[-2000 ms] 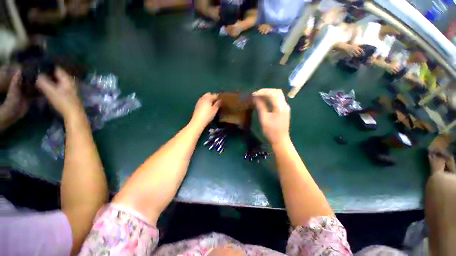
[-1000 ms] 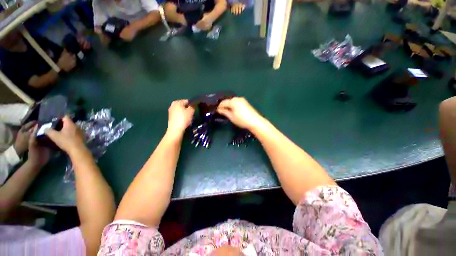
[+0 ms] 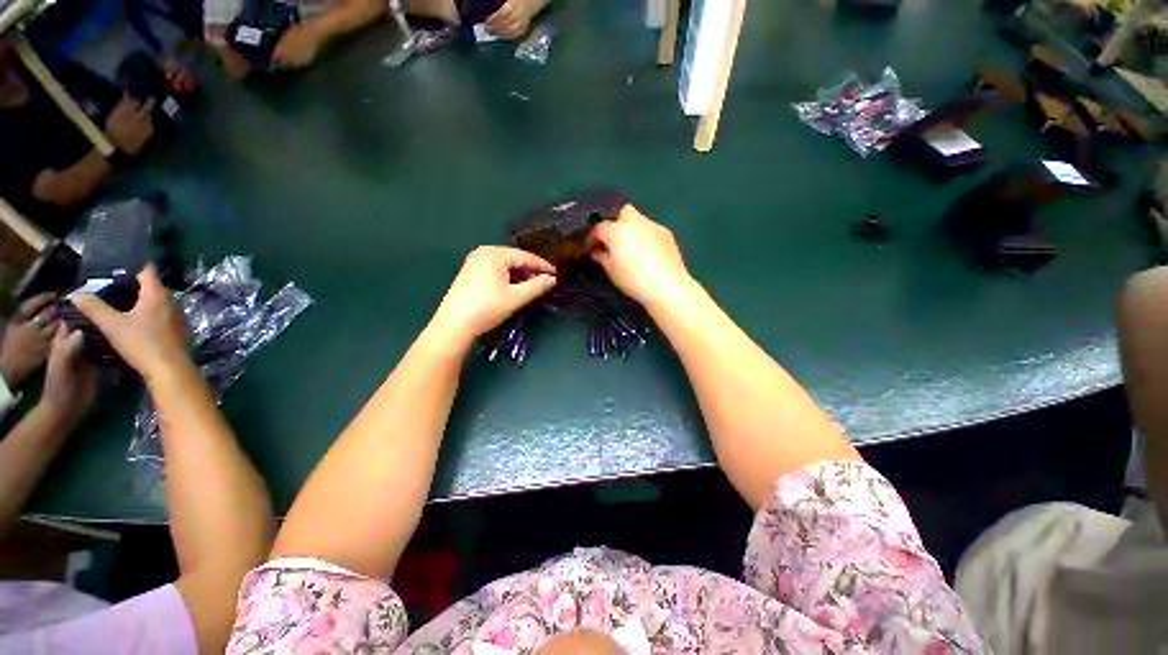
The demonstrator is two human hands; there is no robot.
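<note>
A small black box (image 3: 573, 211) with a brown inner face is in front of me near the middle of the table. My right hand (image 3: 632, 256) holds its right side, fingers at the opening. My left hand (image 3: 497, 292) is at its lower left, thumb and fingertips pinched together; whether they hold something is too small to tell. Black cables (image 3: 596, 301) lie below the box, between my hands. Their shiny tips (image 3: 616, 338) fan out toward me in two groups, left and right.
Clear bags (image 3: 228, 320) lie at the left beside a neighbour's hands (image 3: 147, 326) holding a dark box. More bags (image 3: 861, 113), a small dark lump (image 3: 870, 228), black boxes (image 3: 1012, 220) and brown flaps lie at the right. A pale post (image 3: 708, 71) stands at the back.
The box now shows a brown inner face and sits slightly higher and further right. My left hand has moved from its left edge to its lower left. The camera view has shifted.
</note>
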